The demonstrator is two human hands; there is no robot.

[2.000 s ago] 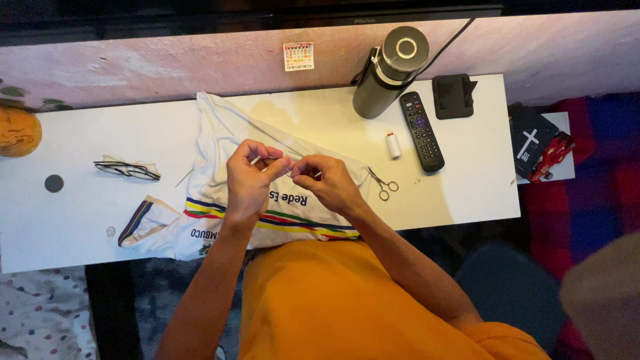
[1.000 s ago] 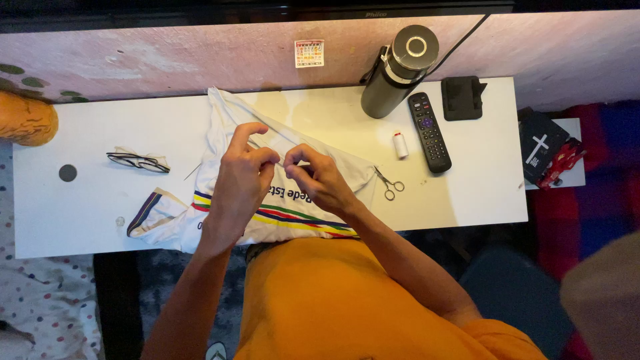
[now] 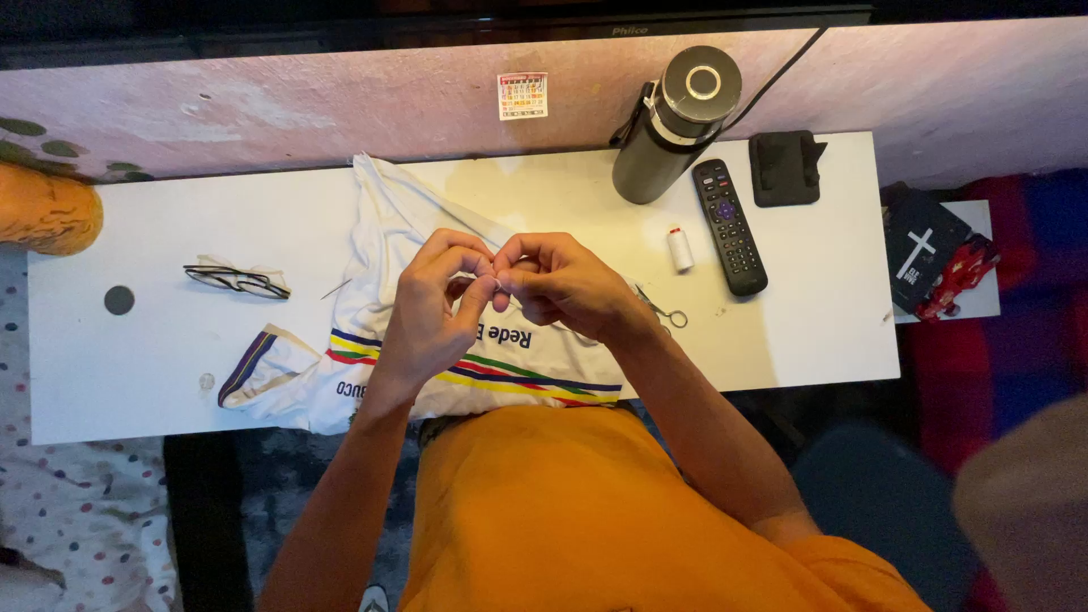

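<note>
Over a white shirt with striped bands [image 3: 476, 399], my left hand [image 3: 442, 297] and my right hand [image 3: 552, 285] meet fingertip to fingertip. A thin white thread shows looped at the left fingertips, pinched between the two hands; its ends are hard to see. A needle [image 3: 337, 289] lies at the shirt's left edge. Small scissors [image 3: 676, 318] rest beside my right wrist, partly hidden by it. A white thread spool [image 3: 680, 250] with a red top is on the table, right of the hands.
A dark insulated bottle [image 3: 646, 161], a remote control [image 3: 729, 228] and a black stand [image 3: 784, 168] are at the back right of the white table [image 3: 816, 340]. Eyeglasses [image 3: 238, 279] and a dark disc [image 3: 119, 299] lie left. An orange vase-like object [image 3: 51, 208] is at the far left.
My hands were slightly apart one second ago and now touch at the fingertips. The left index finger, raised then, is now bent down. The shirt has stayed in place.
</note>
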